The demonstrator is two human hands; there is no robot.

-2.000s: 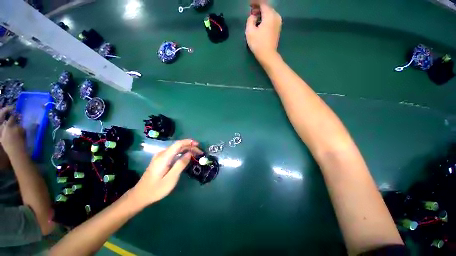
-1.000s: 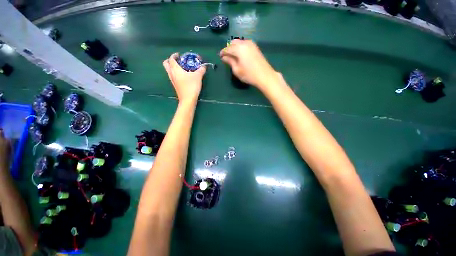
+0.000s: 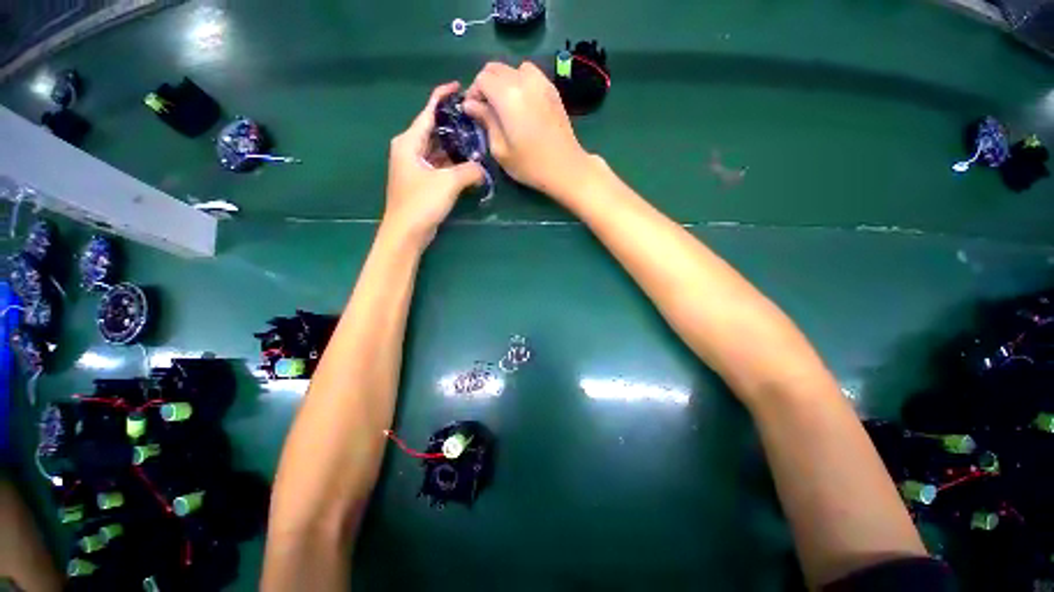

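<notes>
My left hand (image 3: 418, 174) holds a blue-silver wired disc (image 3: 459, 130) over the green surface, its pale lead hanging down beside my thumb. My right hand (image 3: 526, 121) is at the disc's right side, its fingertips on the upper edge; they partly hide the disc. A black housing (image 3: 454, 465) with a green-ended part and a red lead lies nearer me, below the hands. Small metal rings (image 3: 516, 353) lie just above it. Another black housing (image 3: 584, 79) with a green part lies just right of my right hand.
Piled black units (image 3: 150, 463) lie at left, more (image 3: 971, 451) at right. A white metal post (image 3: 116, 191) slants in at left. Several discs lie at left, one (image 3: 518, 12) at the top, and one (image 3: 989, 141) beside a housing at far right. Another person's arm (image 3: 23, 538) shows at lower left.
My right hand has moved from the black housing left to the disc. The disc is now tilted between both hands. The housing beside my right hand is uncovered and sits farther up the view.
</notes>
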